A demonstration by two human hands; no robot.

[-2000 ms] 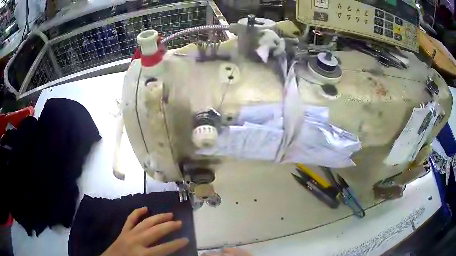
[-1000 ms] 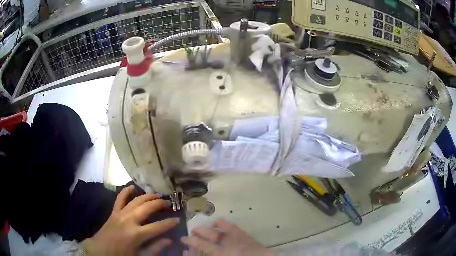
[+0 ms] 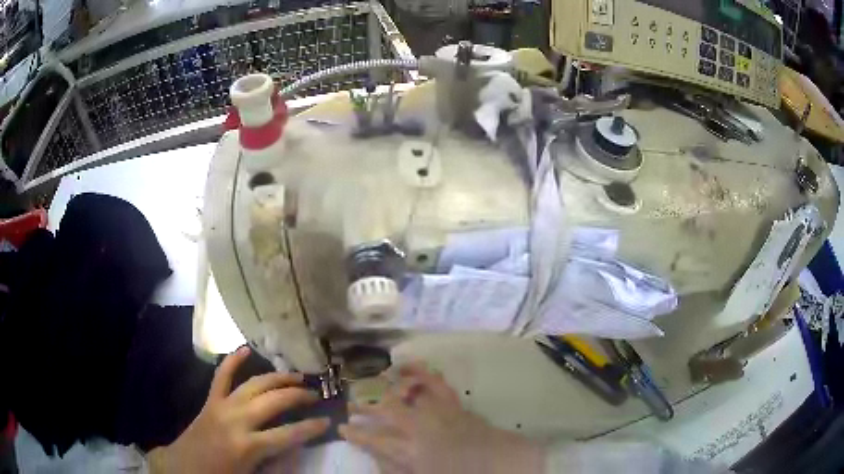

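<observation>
A black cloth piece [image 3: 176,370] lies on the table and runs under the presser foot [image 3: 329,381]. My left hand [image 3: 245,421] rests palm down on it, left of the foot, fingers spread. My right hand [image 3: 430,428] is low and blurred just right of the foot, fingertips near the cloth's edge; whether it pinches the cloth is unclear. The sewing machine [image 3: 370,199] head hides part of the cloth. A larger dark heap [image 3: 79,305] lies at the left, against the piece.
Yellow-black snips [image 3: 585,363] and a blue-handled tool [image 3: 645,384] lie on the bed at right. Papers [image 3: 481,294] are tied to the machine arm. A control panel [image 3: 689,42] stands above, a wire-mesh rack [image 3: 185,93] behind, and a red bin [image 3: 23,225] far left.
The left hand stays near the foot on the cloth. The right hand has moved slightly up beside the foot. Earlier the cloth lay flatter and lower, with the right hand barely in view.
</observation>
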